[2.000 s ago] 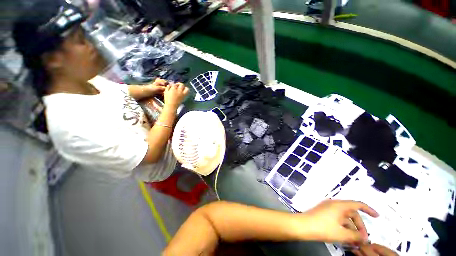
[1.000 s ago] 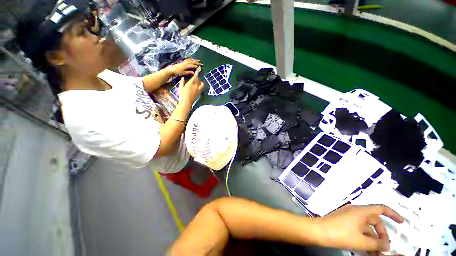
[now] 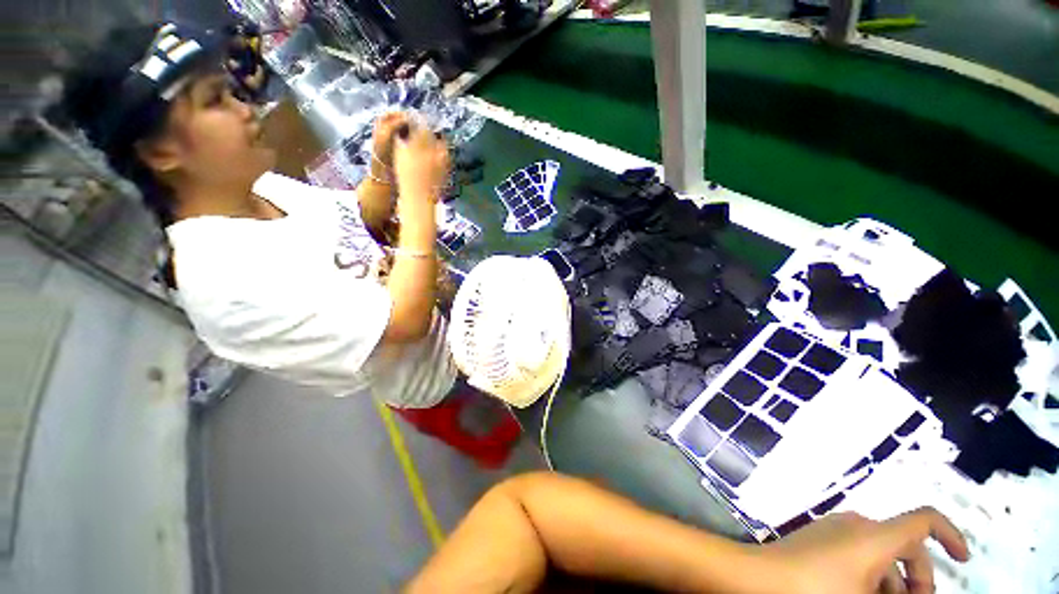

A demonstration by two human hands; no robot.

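My left hand (image 3: 888, 559) reaches in from the bottom over the white sheets, its index finger stretched out and the other fingers bent down. The bottom edge cuts it off, so I cannot tell whether its fingertips hold anything. My right hand is out of the picture. A sticker sheet (image 3: 761, 392) with dark rounded squares lies just beyond my left hand, partly bare white on its right side. A heap of black plastic parts (image 3: 650, 279) lies beyond it to the left. A matt black scrap pile (image 3: 962, 331) lies on white waste sheets (image 3: 873, 240) at the right.
A cream fan (image 3: 512, 328) stands at the bench edge. Another person (image 3: 308, 284) sits at the left, hands raised near a small sticker sheet (image 3: 530, 196). A pale post (image 3: 679, 104) stands at the rail of the green conveyor belt (image 3: 813, 128). A smaller dark scrap cluster (image 3: 842, 296) lies beside the black pile.
The view has shifted, so the bench things sit further right and lower. Fingers of my right hand, seen at the bottom two seconds ago, are out of view. The other person's hands have risen.
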